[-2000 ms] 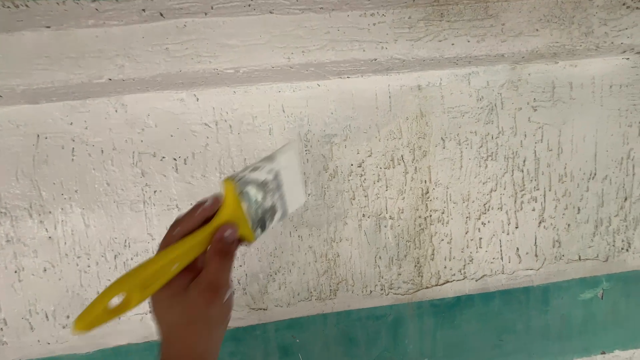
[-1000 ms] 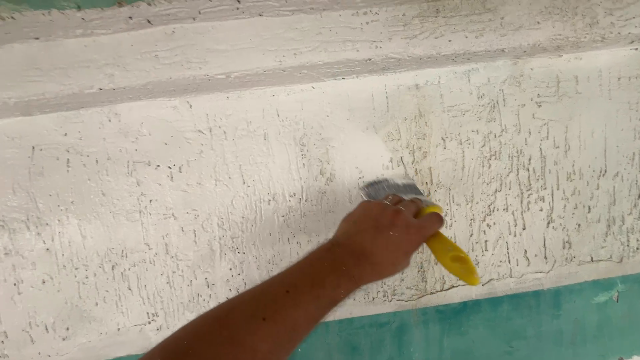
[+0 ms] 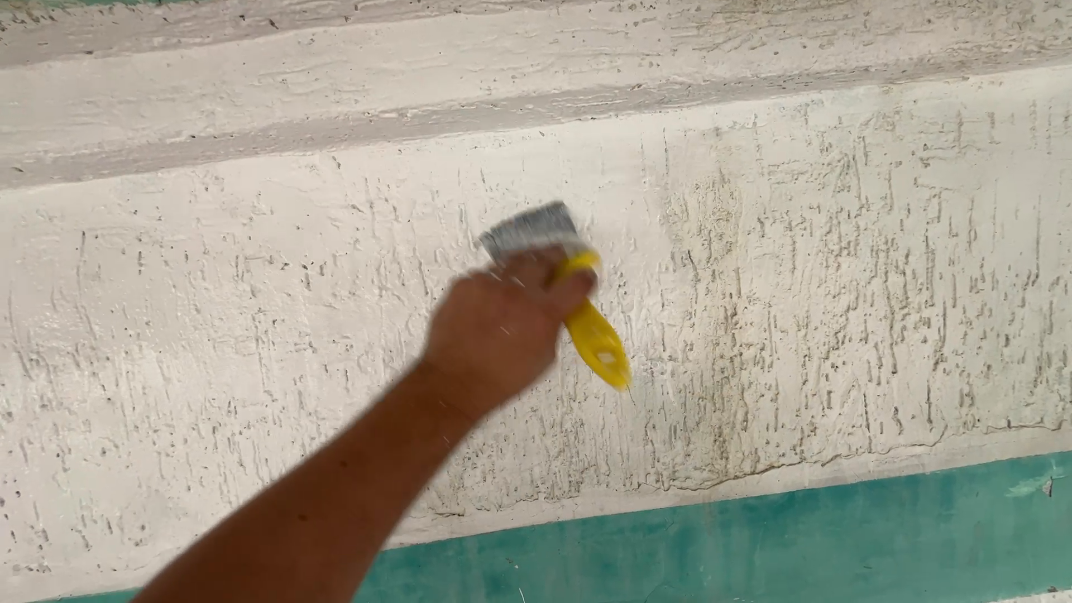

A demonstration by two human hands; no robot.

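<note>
My left hand [image 3: 502, 327] is closed around a flat paintbrush with a yellow handle [image 3: 599, 343], near the middle of the view. The forearm rises from the lower left, with the back of the hand towards me. Grey-white bristles [image 3: 532, 230] point up and to the left at the rough, white-painted wall [image 3: 234, 293]; motion blur hides whether they touch it. The handle's end, with a hole in it, points down to the right. White flecks show on the hand. My right hand is out of view.
Right of the brush, the grooved wall plaster has a brownish, stained strip [image 3: 724, 318]. A long ledge or moulding [image 3: 402, 121] crosses above. Below runs a teal painted band [image 3: 737, 536], with a cracked plaster edge over it.
Since the last earlier frame, my left hand and the brush have moved up and left. Two seconds ago, the handle pointed down to the left; now it points down to the right.
</note>
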